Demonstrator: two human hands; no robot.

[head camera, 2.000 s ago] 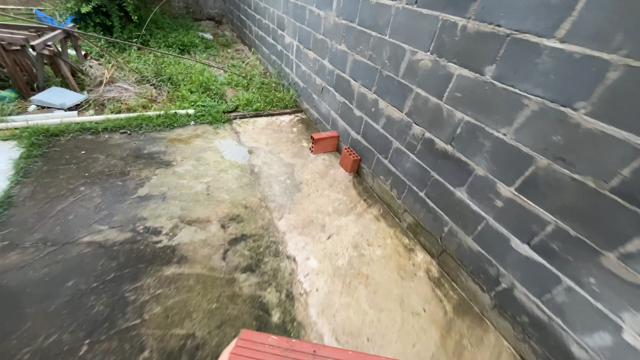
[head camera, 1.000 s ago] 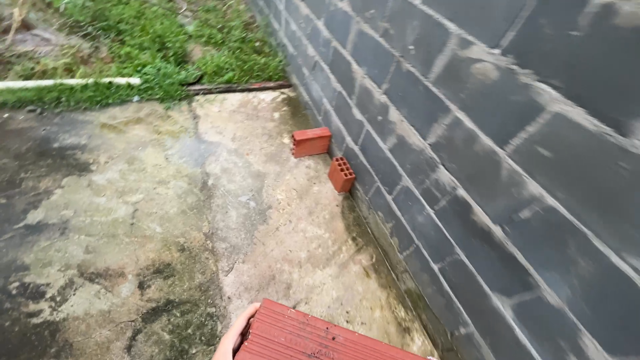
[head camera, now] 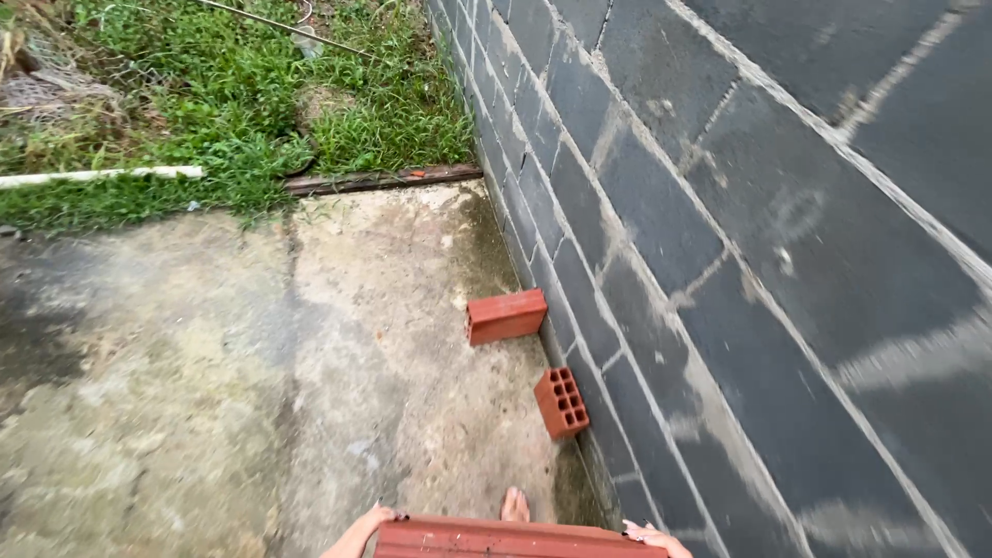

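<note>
Both of my hands carry a red ribbed clay block [head camera: 519, 538] at the bottom of the view. My left hand [head camera: 364, 530] grips its left end, and my right hand [head camera: 657, 538] grips its right end near the wall. Ahead on the concrete floor, one red hollow clay brick [head camera: 508, 316] lies on its long narrow side with one end by the wall. Nearer to me, a second hollow brick [head camera: 562, 403] stands beside the wall with its rows of holes facing up.
A grey block wall [head camera: 666, 256] runs along the right. Stained concrete [head camera: 341, 372] spreads below and left. Beyond lie a wooden board [head camera: 380, 180], a white pipe [head camera: 101, 176] and grass [head camera: 201, 101]. A bare foot [head camera: 514, 505] shows just beyond the carried block.
The two floor bricks are now closer to me. My right hand has come into view on the carried block, which now lies level across the bottom of the view.
</note>
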